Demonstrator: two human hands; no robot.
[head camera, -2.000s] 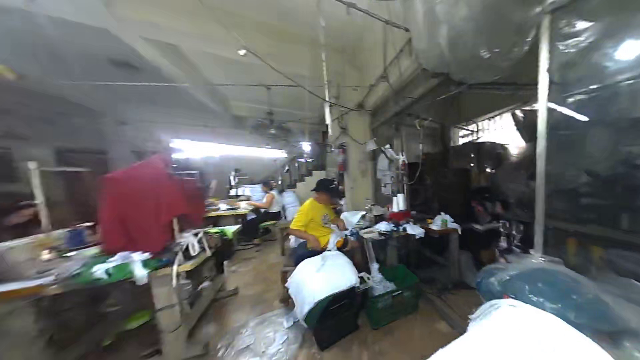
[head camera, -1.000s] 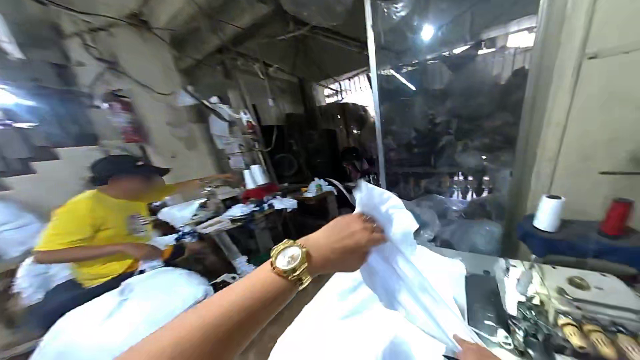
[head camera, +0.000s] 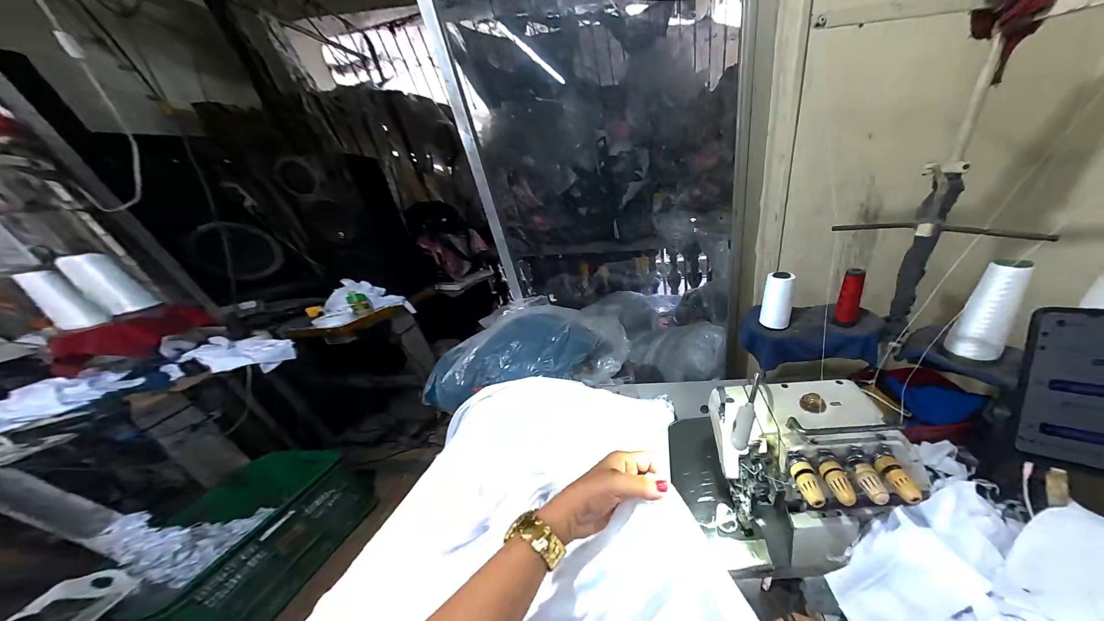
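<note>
My left hand (head camera: 608, 496), with a gold watch at the wrist, pinches the right part of a large white cloth (head camera: 509, 457). That cloth spreads over the near side of the table, left of an overlock sewing machine (head camera: 828, 448) with several tan tension knobs. The hand is a short way left of the machine's needle area. My right hand is outside the view. More white fabric pieces (head camera: 931, 552) lie at the machine's lower right.
White thread cones (head camera: 989, 310) and a red spool (head camera: 849, 297) stand behind the machine. Plastic-wrapped bundles (head camera: 535, 345) lie beyond the cloth. A green plastic crate (head camera: 302, 517) with white scraps stands at lower left, near another worktable with cloth and thread cones.
The view has turned far to the right. One second ago my left hand held up a fold of white cloth; now it is lower, on the cloth beside the machine. The other hand has left the view.
</note>
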